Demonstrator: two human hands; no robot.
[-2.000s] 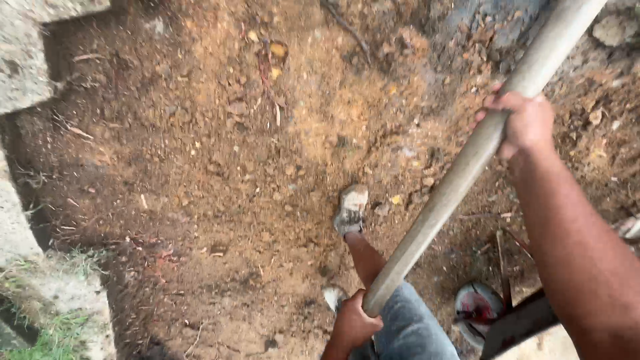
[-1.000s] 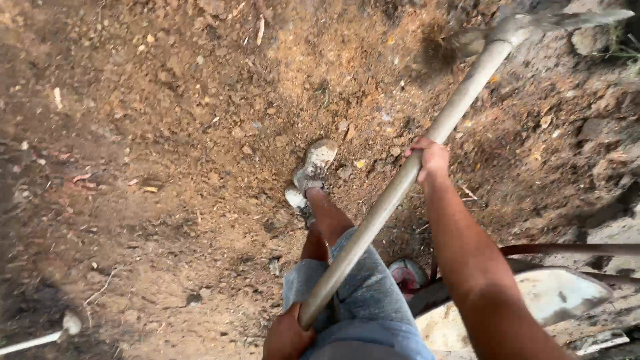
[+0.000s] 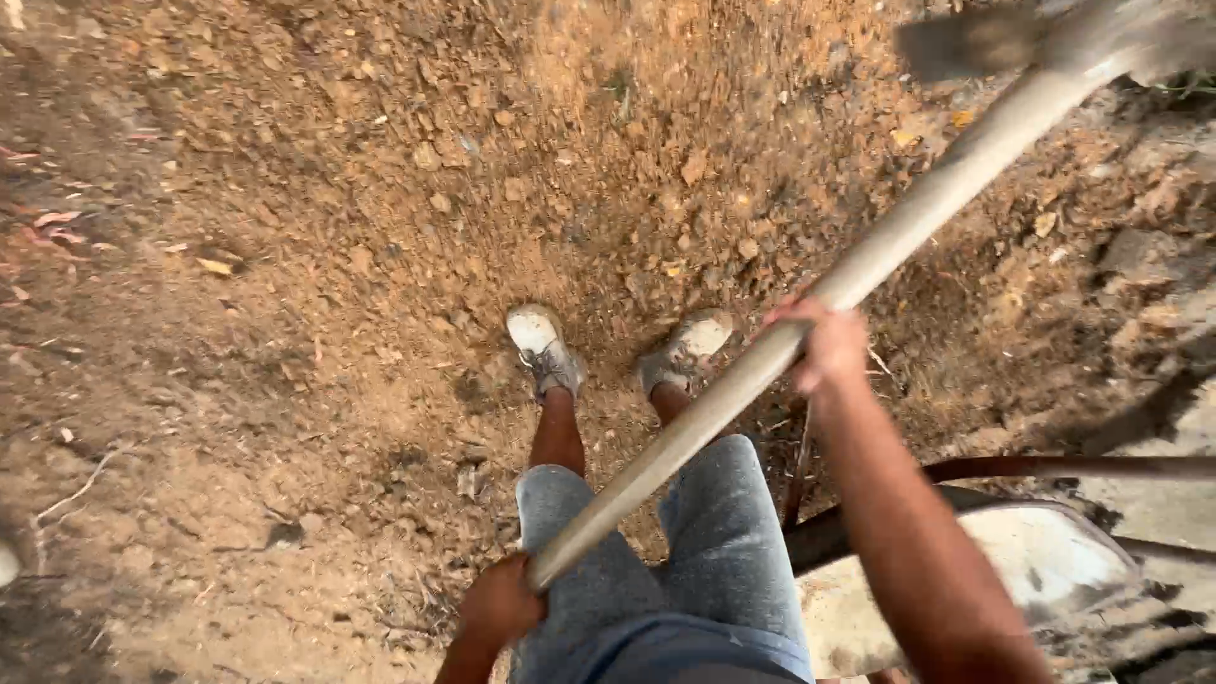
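Note:
A long wooden-handled mattock or pickaxe (image 3: 893, 228) slants across my body from lower left to upper right. My left hand (image 3: 502, 598) is closed around the handle's butt end, in front of my thigh. Farther up the shaft, about its middle, my right hand (image 3: 825, 344) grips it. The metal head (image 3: 988, 43) is blurred at the top right, above the soil, partly cut off by the frame edge; its exact type I cannot tell. Loose brown soil (image 3: 380, 237) with small stones lies under the tool and around my shoes.
My dusty shoes (image 3: 546, 347) stand on the dirt. A wheelbarrow (image 3: 1045, 551) with a pale, dirty tray and rusty metal frame is close at my right. Pale concrete (image 3: 1164, 484) lies beyond it. A thin root (image 3: 81, 489) and some dry leaves (image 3: 57, 228) lie at the left.
The tool's head, out of frame two seconds ago, shows at the top right. Both hands have stayed on the handle. My feet stand side by side now, both shoes in plain view.

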